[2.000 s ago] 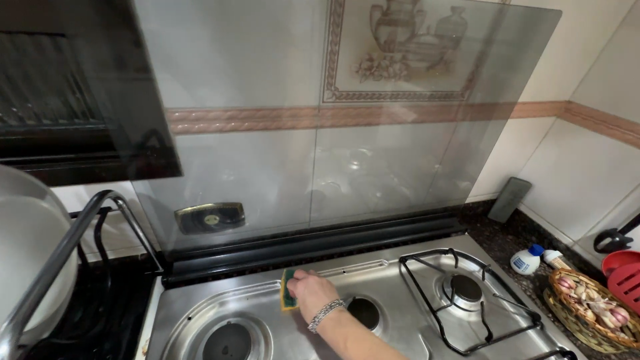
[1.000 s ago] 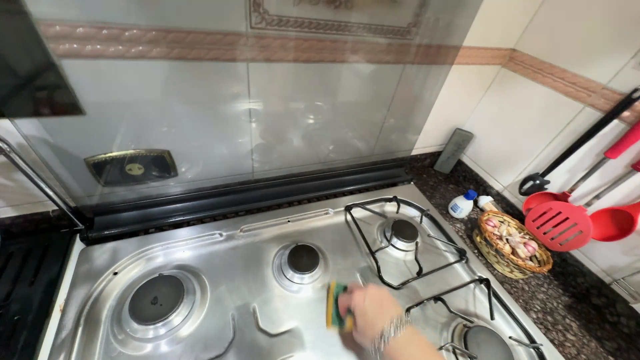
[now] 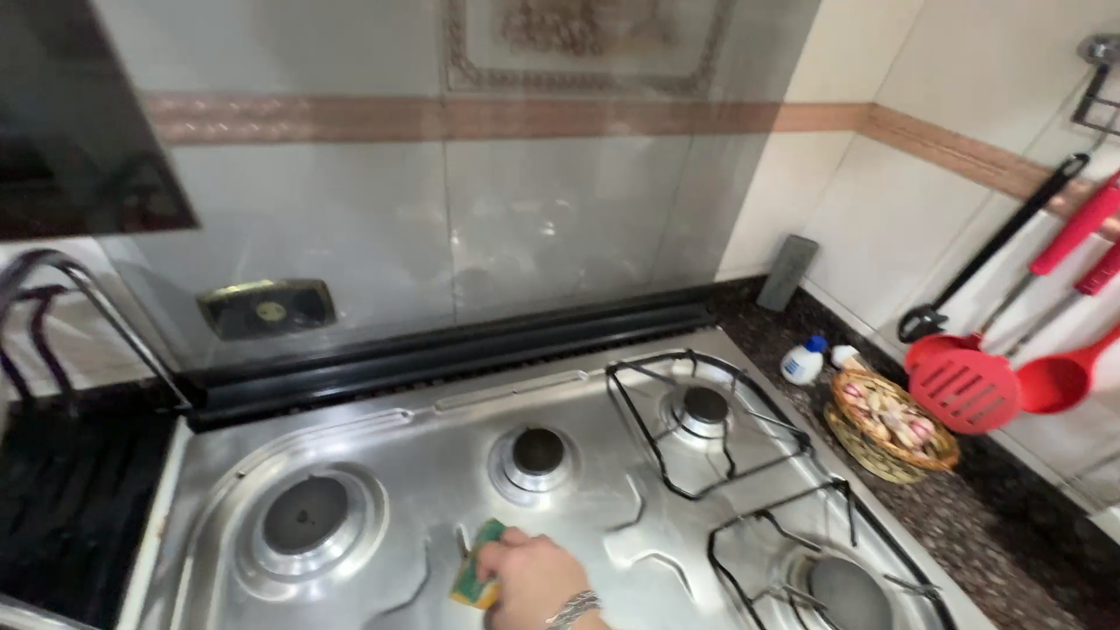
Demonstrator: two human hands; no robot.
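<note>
One hand, which looks like my right hand, wears a silver chain bracelet and grips a green and yellow scrub sponge. The sponge rests on the stainless steel cooktop, in front of the small middle burner. To its left lies a larger burner without a grate over it. Black wire grates stand over the burners on the right. My left hand is outside the frame.
A raised glass lid stands behind the cooktop. On the granite counter at right are a wicker basket of garlic, a small white bottle with a blue cap and a grey block. Red utensils hang beside them. A dish rack is at left.
My right hand, with the sponge, has gone from the back edge of the cooktop to the front of the middle burner, lately moving left from near the right-hand grates.
</note>
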